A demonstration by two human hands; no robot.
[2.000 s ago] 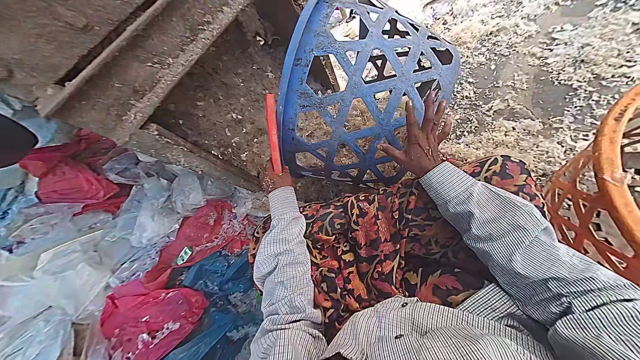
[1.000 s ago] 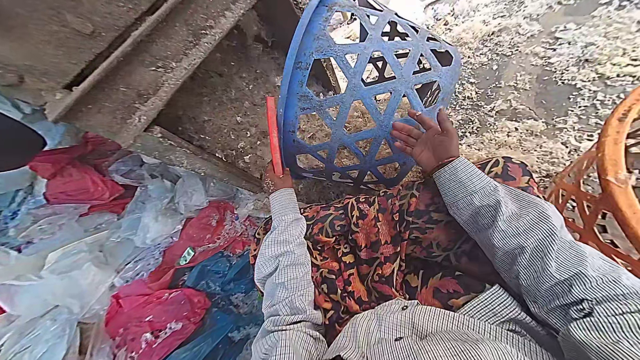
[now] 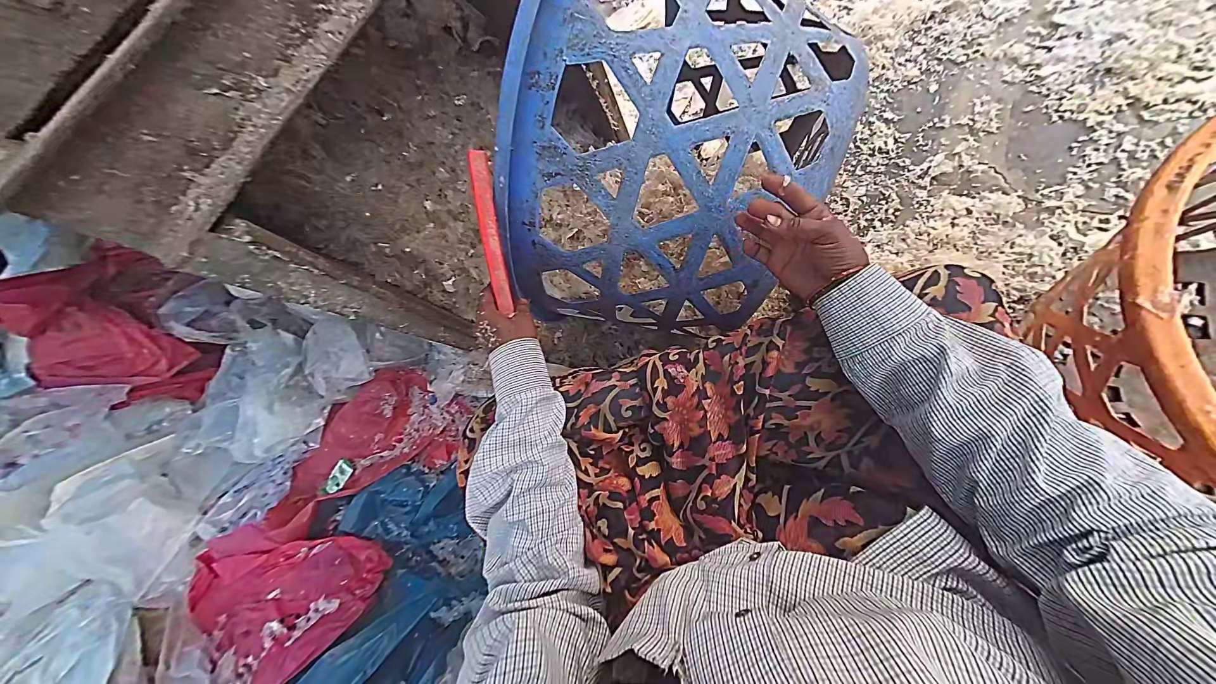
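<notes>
A blue plastic lattice basket [image 3: 655, 228] lies on its side at the top centre, its rim toward the left. My left hand [image 3: 505, 321] grips the lower end of a flat red strip [image 3: 490, 233], which stands up along the outside of the basket's rim. My right hand [image 3: 806, 239] is at the lower right side of the basket, palm partly turned up and fingers curled, with nothing seen in it. Whether its fingers touch the lattice, I cannot tell.
Red, blue and clear plastic bags [image 3: 285, 589] are heaped at the left. Wooden boards [image 3: 190, 114] lie at the upper left. An orange plastic basket [image 3: 1149, 275] stands at the right edge. Pale scraps [image 3: 988, 190] litter the ground. Patterned cloth [image 3: 712, 446] covers my lap.
My right hand was spread flat against the basket's side two seconds ago. It then turned palm up, and now its fingers are more curled. The left hand, red strip and blue basket have stayed in place.
</notes>
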